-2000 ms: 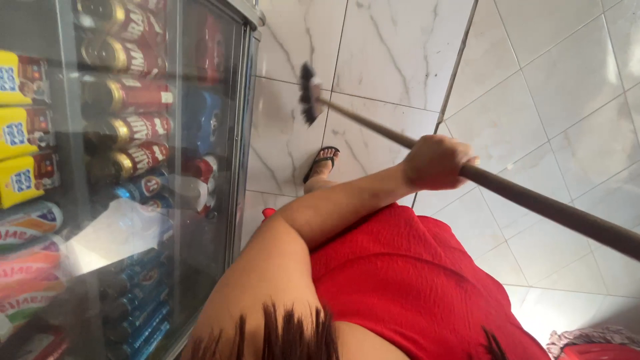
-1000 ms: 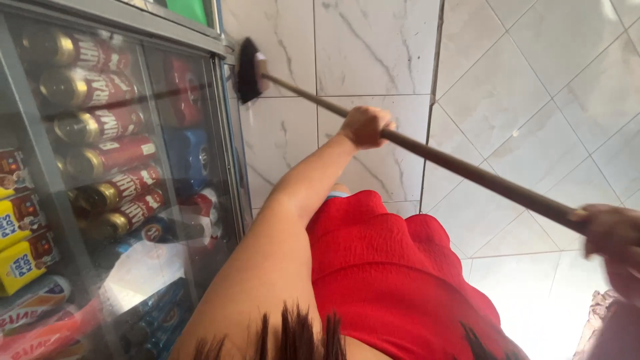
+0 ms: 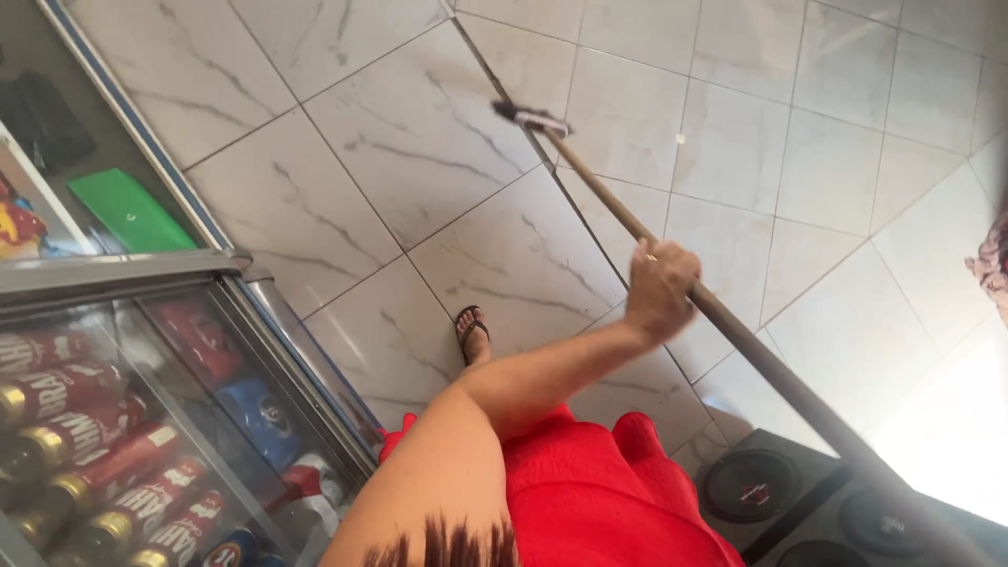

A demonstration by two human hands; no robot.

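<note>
My left hand (image 3: 661, 293) is closed round the middle of a long wooden broom handle (image 3: 756, 358), with a ring on one finger. The handle runs from the lower right up to a small dark-bristled broom head (image 3: 534, 118), which is over the seam between the marbled tiles and the plainer pale tiles. Blur softens the bristles. The near end of the handle leaves the frame at the lower right, and my right hand is out of view.
At the left stands a glass-topped display cooler (image 3: 260, 346) holding bottles (image 3: 118, 457). A green object (image 3: 132, 211) lies behind glass beyond it. Black loudspeakers (image 3: 752, 484) stand at the lower right. My sandalled foot (image 3: 472, 327) is on the marbled floor tiles (image 3: 346, 181).
The broom head has moved from beside the cooler's edge rightward to the tile seam. My right hand, seen on the handle one second ago, is out of view. The view has turned.
</note>
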